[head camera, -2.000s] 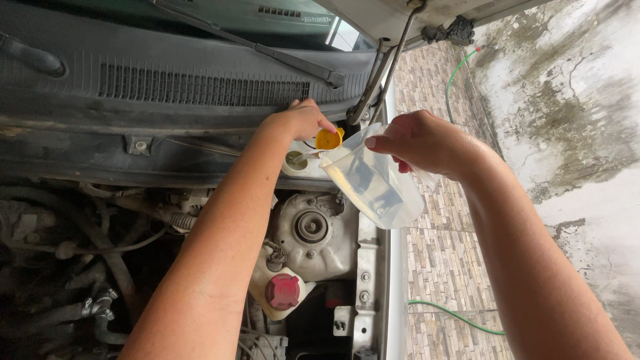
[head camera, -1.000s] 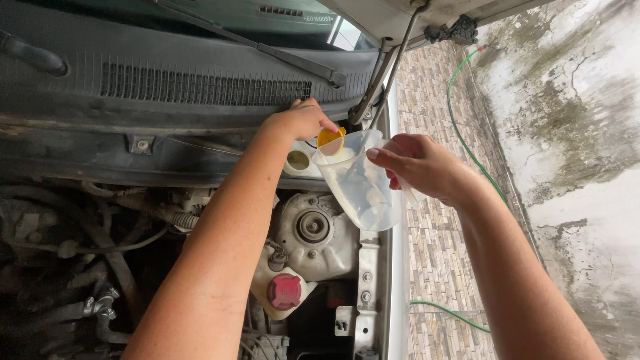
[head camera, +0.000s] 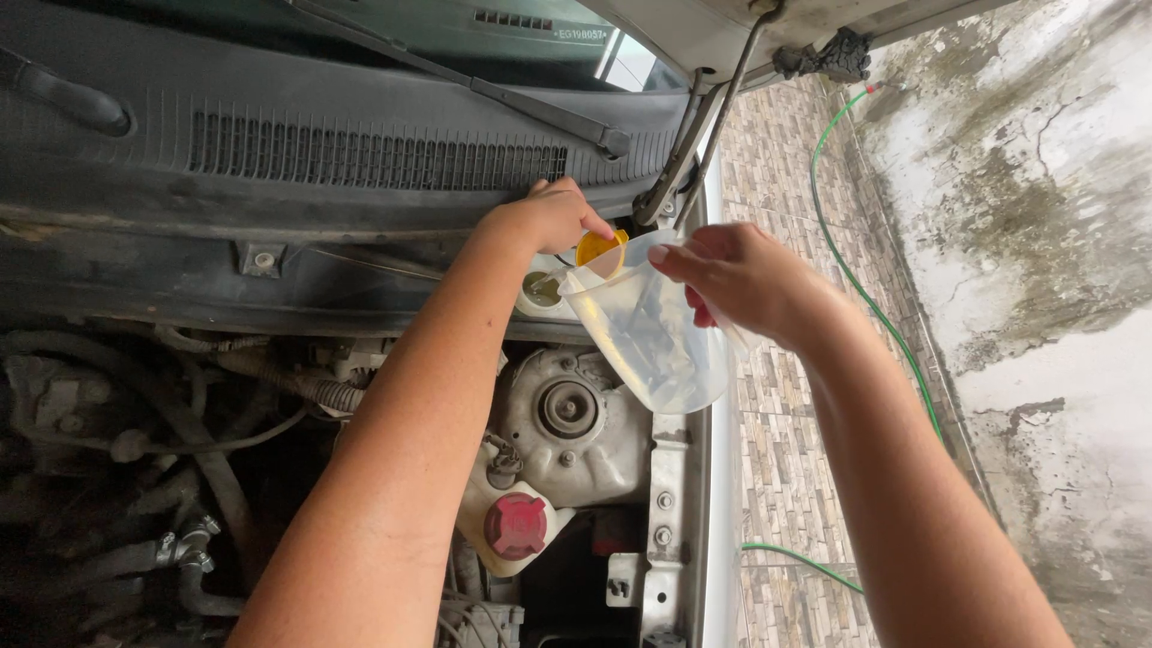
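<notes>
My right hand grips a clear plastic pitcher near its rim and handle side. The pitcher is tilted, its spout over the open round neck of a white washer-fluid reservoir, and clear liquid seems to run from spout to neck. Beside the neck, a yellow cap is flipped up; a finger of my left hand touches its upper edge, the other fingers partly hidden.
Below lie the strut tower and a coolant tank's red cap. A wiper arm crosses the cowl grille. The hood hinge stands close behind my hands. A green hose runs along the tiled floor at right.
The pitcher in my right hand has tilted further toward the reservoir neck. My left hand has stayed at the yellow cap.
</notes>
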